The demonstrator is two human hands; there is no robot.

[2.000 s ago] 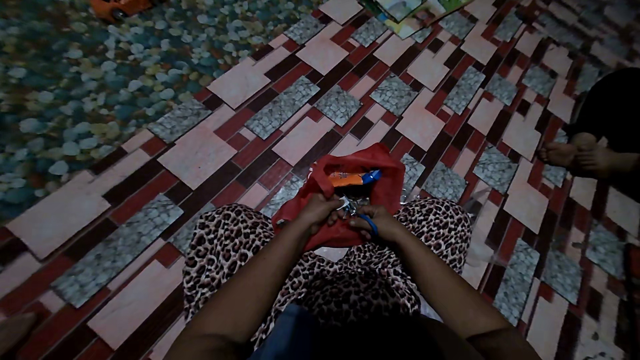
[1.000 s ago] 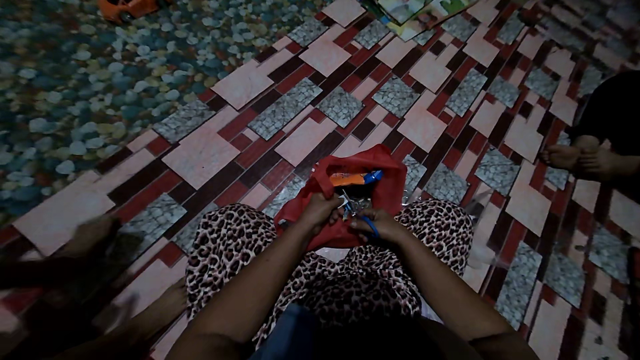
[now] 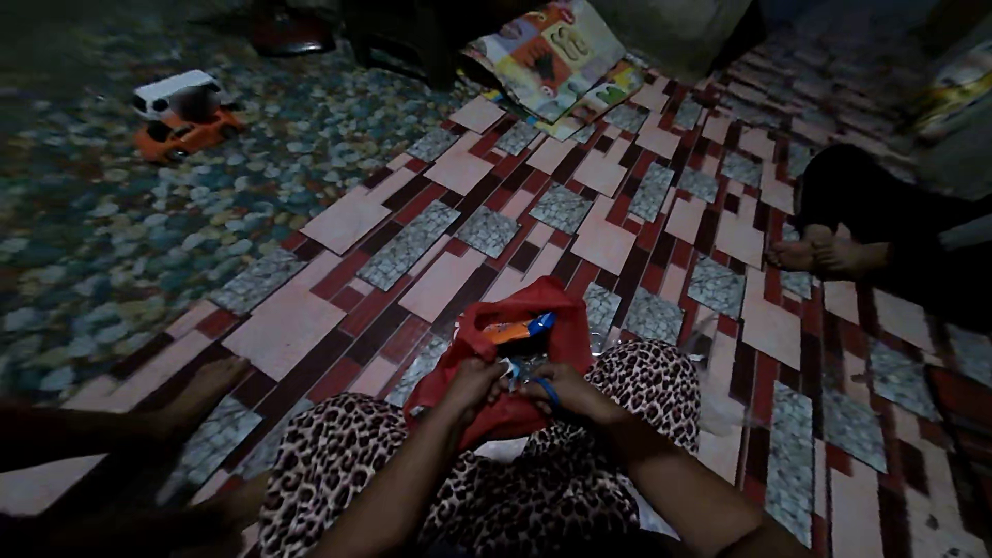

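Note:
A red cloth bag (image 3: 511,418) lies open at the front of my lap, over leopard-print fabric (image 3: 651,387). Inside it shows an orange and blue packet (image 3: 515,331). My left hand (image 3: 474,385) is closed on a small whitish and light-blue item (image 3: 510,370) at the bag's near edge. My right hand (image 3: 570,390) holds blue-handled scissors (image 3: 549,391), their loop around a finger and the blades toward the left hand. What exactly lies between the fingertips is too dark to tell.
Another person's bare feet (image 3: 833,249) rest on the patterned floor at right; a bare foot (image 3: 213,380) and legs are at left. An orange toy car (image 3: 190,136) and a white toy vehicle (image 3: 180,93) stand at upper left. Colourful printed sheets (image 3: 550,58) lie at the top.
The view has tilted up somewhat. A person's foot and legs, absent at left two seconds ago apart from a bit at the edge, have come further in. My hands stay together at the bag.

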